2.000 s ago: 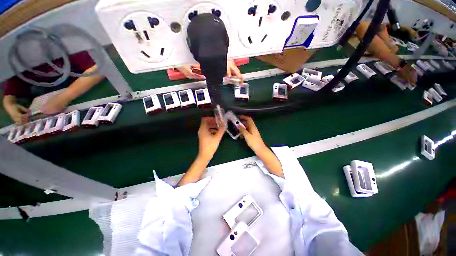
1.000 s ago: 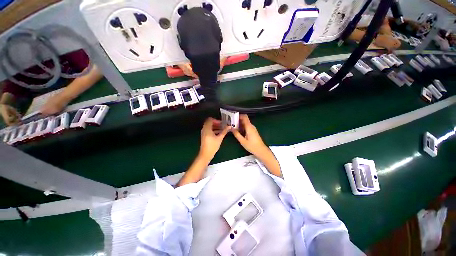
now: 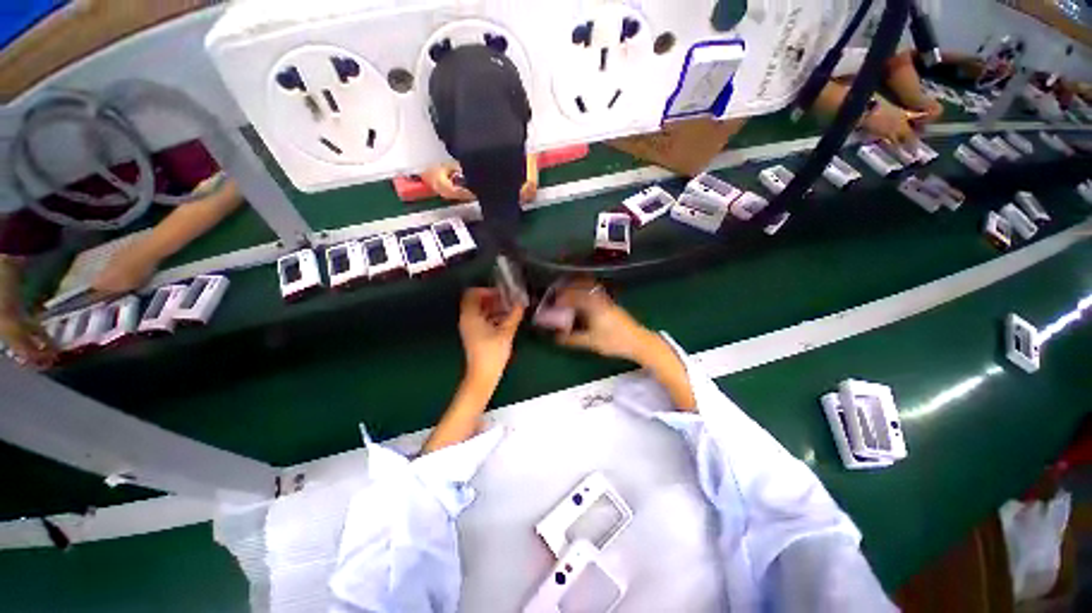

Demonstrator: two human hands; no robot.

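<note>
My left hand is over the belt just below the black plug and holds a thin greyish part upright between its fingers. My right hand is beside it, turned inward, and holds a small pale housing piece that is blurred; its face cannot be made out. The two held parts are apart. Two white front shells lie overlapping on the white sheet between my forearms.
Rows of device units stand on the green belt left and right. The white socket strip hangs overhead. Stacked shells and a single shell lie at right. Other workers' hands reach over the far side.
The housing held between both hands is no longer there; each hand now holds a separate piece. My right hand has turned inward. Belt units have shifted left, and another unit stands in the left row.
</note>
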